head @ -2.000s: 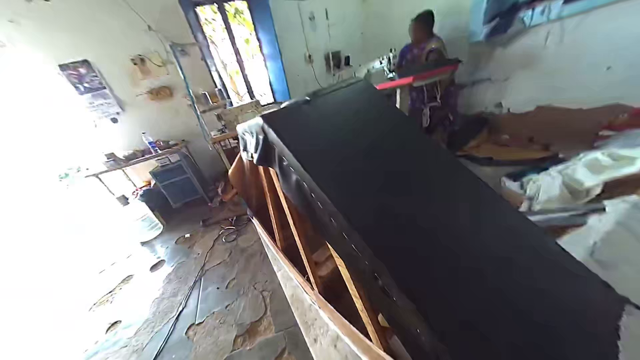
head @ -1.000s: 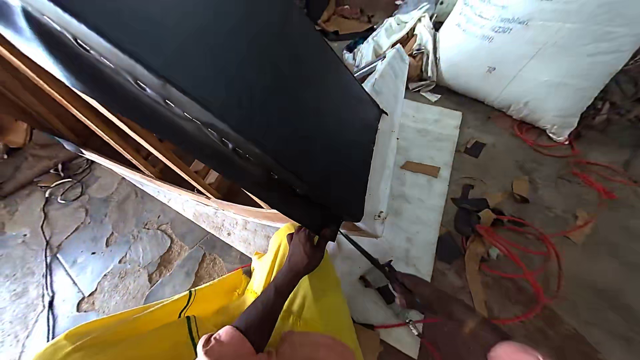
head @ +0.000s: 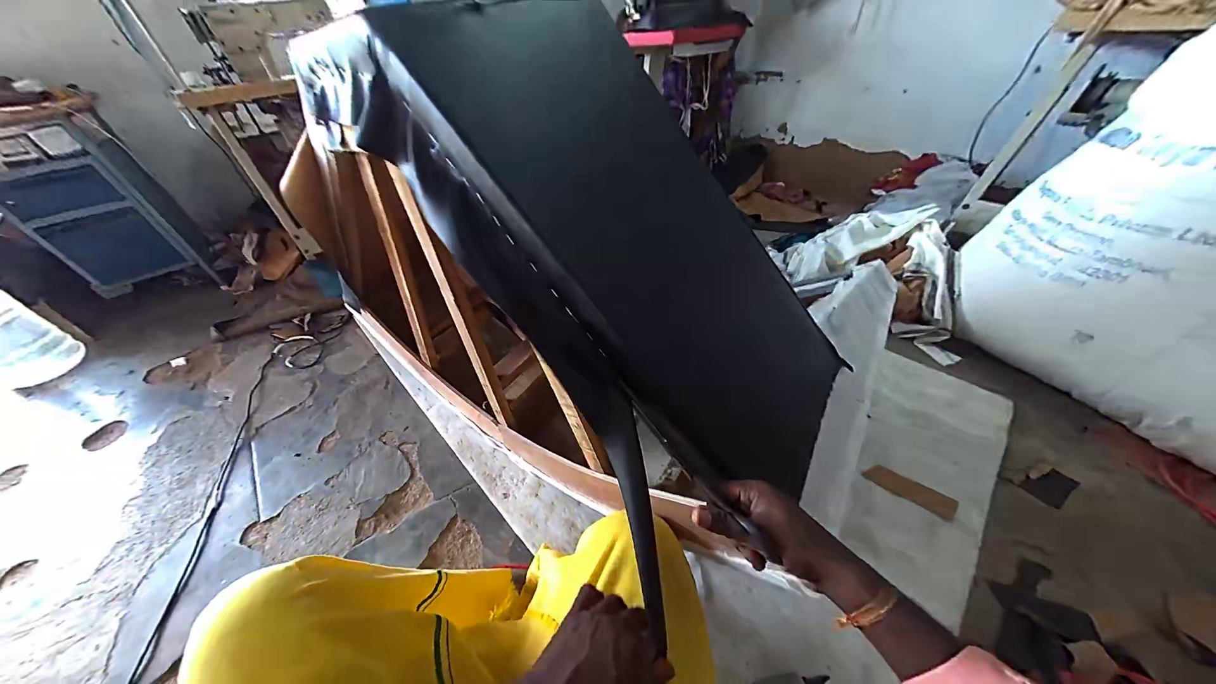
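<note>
A wooden furniture frame [head: 456, 323] stands tilted before me, its large flat side covered in black upholstery material [head: 608, 190]. A stapled seam runs along its left edge. My left hand [head: 608, 636], low in the view, grips the lower end of a narrow black strip [head: 636, 503] hanging from that edge. To its right, my right hand [head: 769, 532] is closed around a dark, slender thing at the lower edge of the covered side; whether this is a tool or folded material I cannot tell. An orange thread circles my right wrist.
A large white sack [head: 1102, 237] stands at right, beside piled white cloth [head: 864, 247]. A pale board with a brown scrap [head: 912, 491] lies on the floor. At left are a blue cabinet [head: 104, 218] and a black cable [head: 228, 475]. A person in purple clothing stands behind.
My left hand has moved from the frame's lower corner down toward my lap and now holds the strip. My right hand has moved up to the frame's lower edge. The view has swung left.
</note>
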